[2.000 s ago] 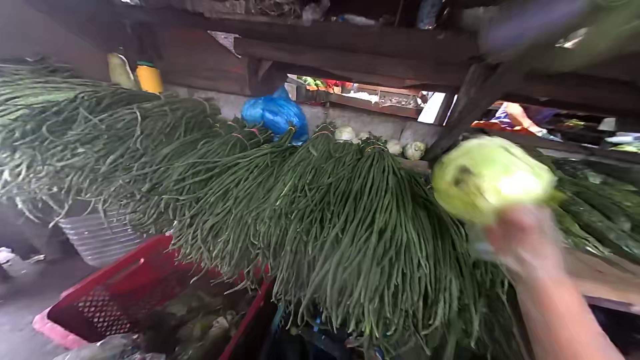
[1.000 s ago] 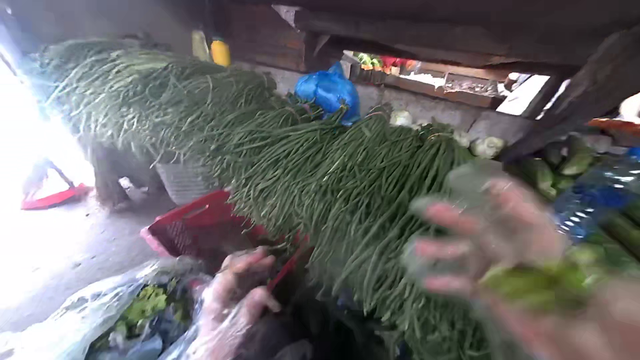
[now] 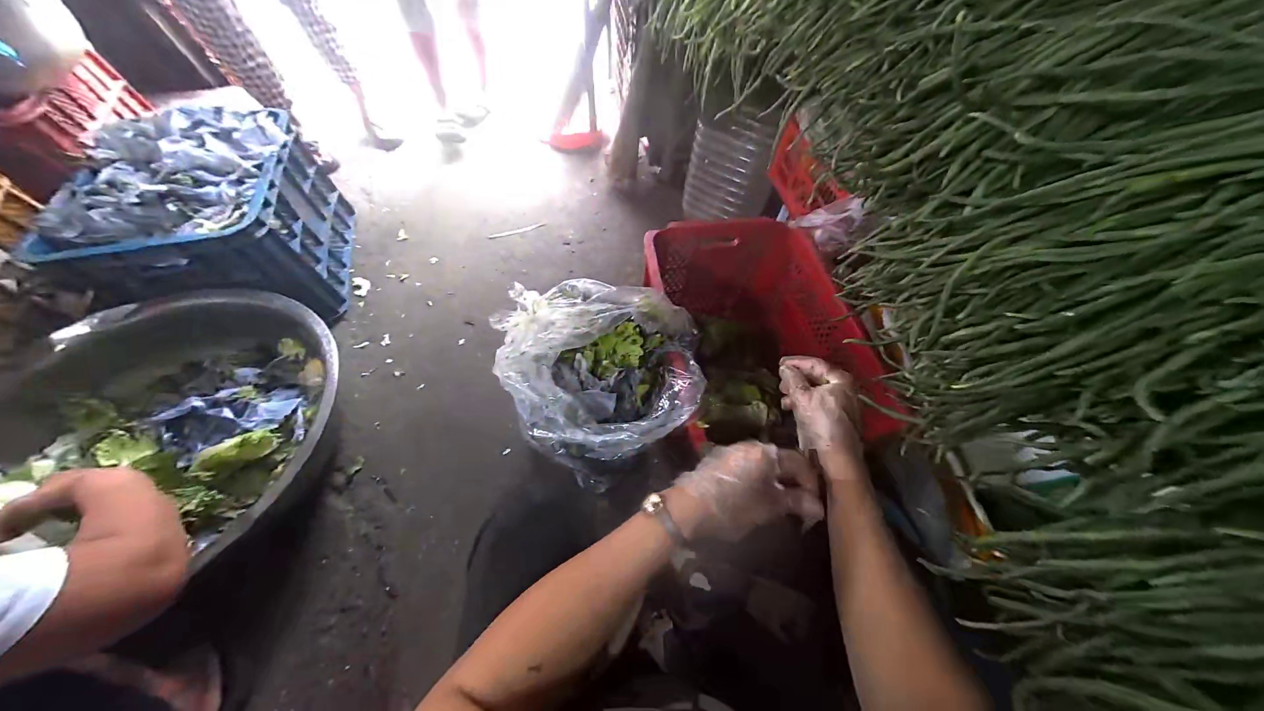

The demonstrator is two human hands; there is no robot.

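Observation:
My left hand, in a clear plastic glove with a watch or bracelet at the wrist, is low in front of me, its fingers partly curled. Close to its right is my right hand, also gloved, raised with fingers bent at the near end of a red plastic crate. Whether either hand holds anything cannot be told. Green and dark leafy scraps lie in the crate. Left of it, a clear plastic bag stands open with leaves inside. Bunches of long green beans hang along the right side.
At left, another person's arm reaches into a large dark basin of leaf trimmings. Behind it stands a blue plastic crate heaped with wrappings. Leaf bits dot the floor. People's legs show in the bright doorway.
The view has swung far left and down. Two seconds ago my right hand held a pale green cabbage; now no cabbage shows in it, and both hands are close together by the red crate.

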